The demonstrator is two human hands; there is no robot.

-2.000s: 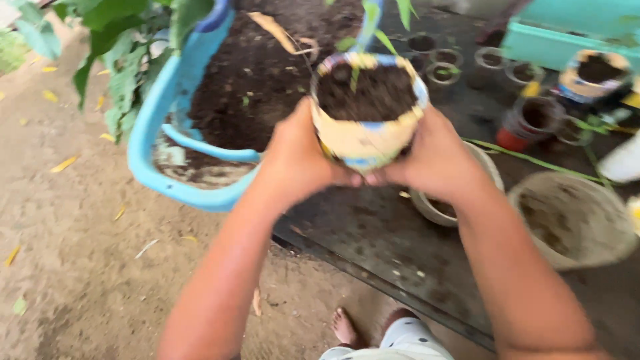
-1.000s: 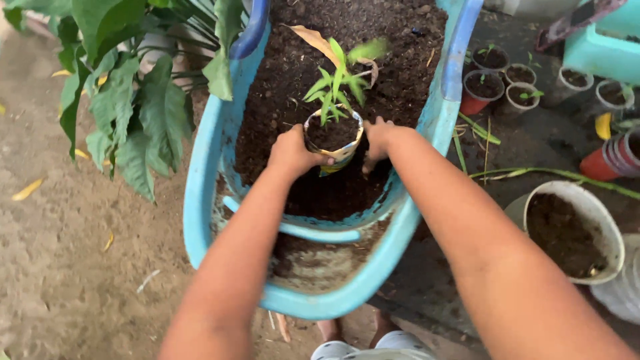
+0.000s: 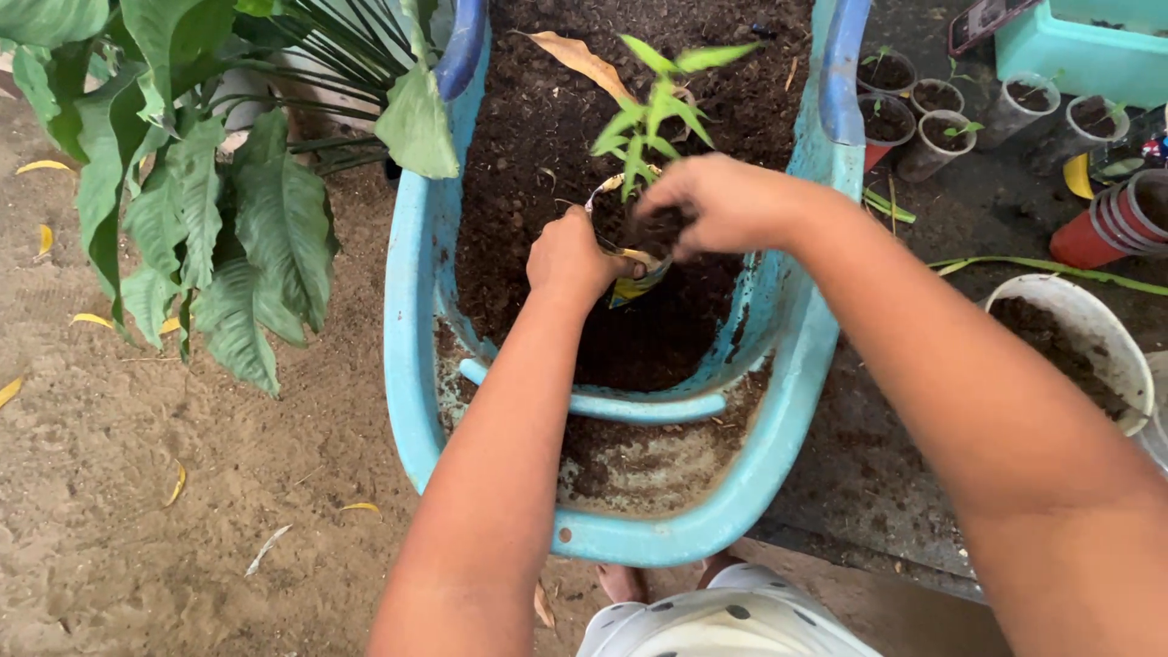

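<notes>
My left hand (image 3: 579,255) grips the near left side of a patterned plant pot (image 3: 639,283), tilted over the soil in a blue plastic tub (image 3: 406,319). A leafy green seedling (image 3: 659,114) rises from the pot. At the pot's right rim is my right hand (image 3: 712,205), blurred, its fingers lowered toward the dark soil in the pot; whether they hold any soil cannot be told. Loose dark potting soil (image 3: 538,137) fills the tub around the pot, and a dry brown leaf (image 3: 579,62) lies on it.
Right of the tub stand several small cups with seedlings (image 3: 931,141), a stack of red pots (image 3: 1100,228), a white bucket with soil (image 3: 1131,365) and a turquoise container (image 3: 1068,55). A broad-leaved plant (image 3: 265,228) hangs at the left over bare ground.
The pot, held up in both hands two seconds ago, is down in the tub's soil. My right hand has moved from beside the pot to over its rim. The view has shifted.
</notes>
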